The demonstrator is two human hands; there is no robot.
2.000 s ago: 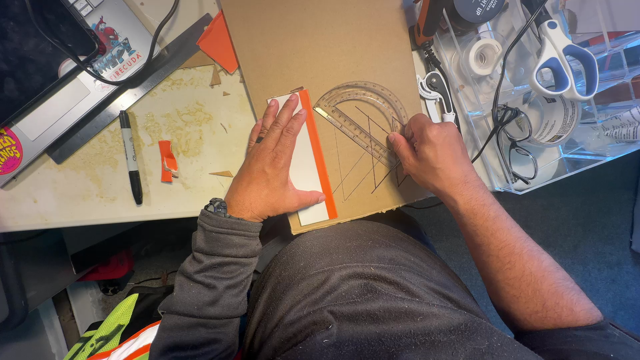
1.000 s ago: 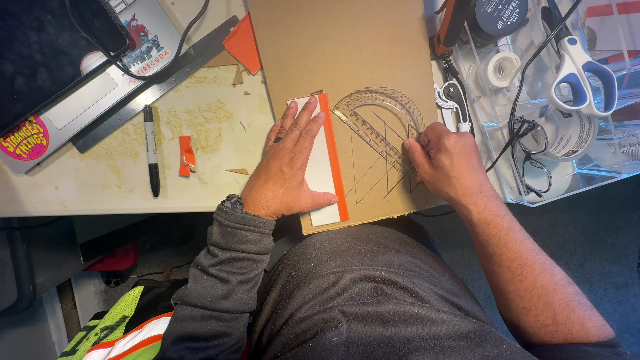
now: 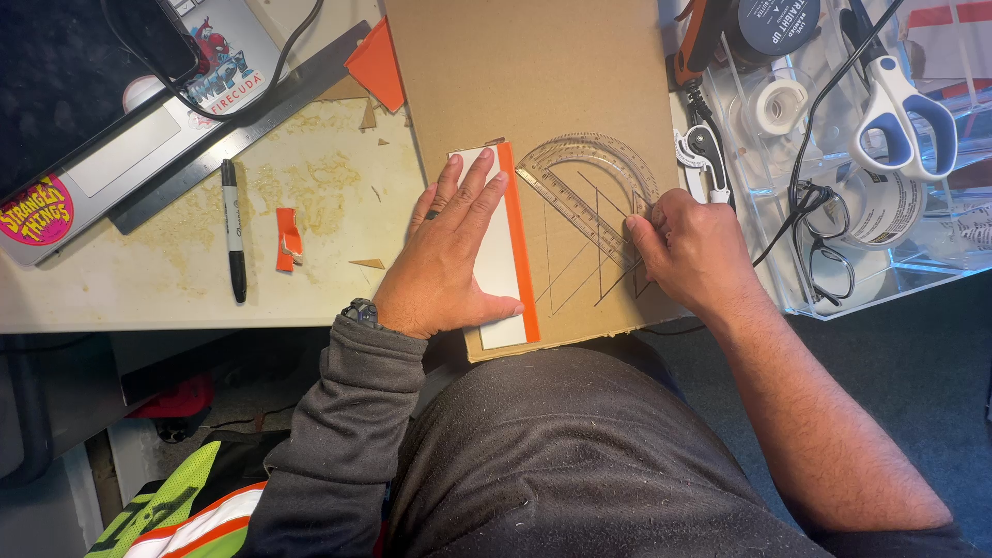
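My left hand lies spread over a white strip with an orange edge, pressing it on a sheet of brown cardboard. My right hand pinches the lower right end of a clear plastic protractor between thumb and fingers. The protractor lies tilted on the cardboard, its left corner close to the orange edge. Dark pen lines in crossing and triangular shapes run on the cardboard, partly under the protractor. My right fingers hide part of the drawing.
On the left are a black marker, an orange scrap, a metal ruler and a laptop. An orange piece touches the cardboard. At right, a clear organizer holds scissors, eyeglasses and tape.
The view has shifted slightly. Both hands keep nearly the same places, the left on the white strip and the right at the protractor's end.
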